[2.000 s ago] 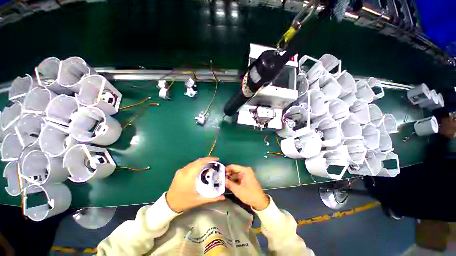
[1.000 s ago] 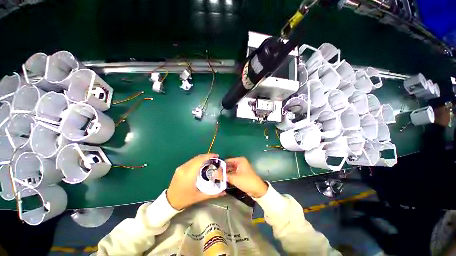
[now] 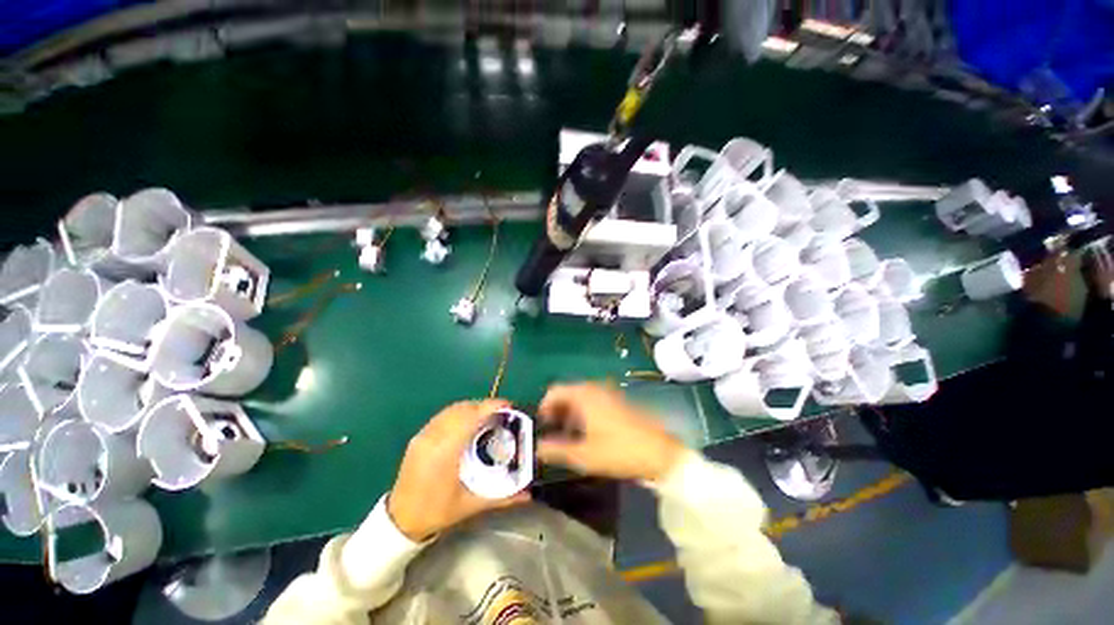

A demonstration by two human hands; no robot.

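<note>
My left hand holds a white cup-like housing with its open mouth up, close to my body. Something round and greyish shows inside it. My right hand is at the right side of the housing, fingers bent together around something small and dark that is too blurred to name. A thin orange-yellow lead wire runs from behind the housing onto the green bench. The black electric screwdriver hangs nose down beyond my hands, in front of the white screw feeder.
Many housings stand grouped on the left and right. Several small white units with wires lie on the bench. A metal rail and dark green conveyor run behind. A person's dark sleeve is at the right.
My right hand has drawn back from the housing mouth to its right side. My left hand still holds the housing. The camera view has shifted, moving the bench items in the picture.
</note>
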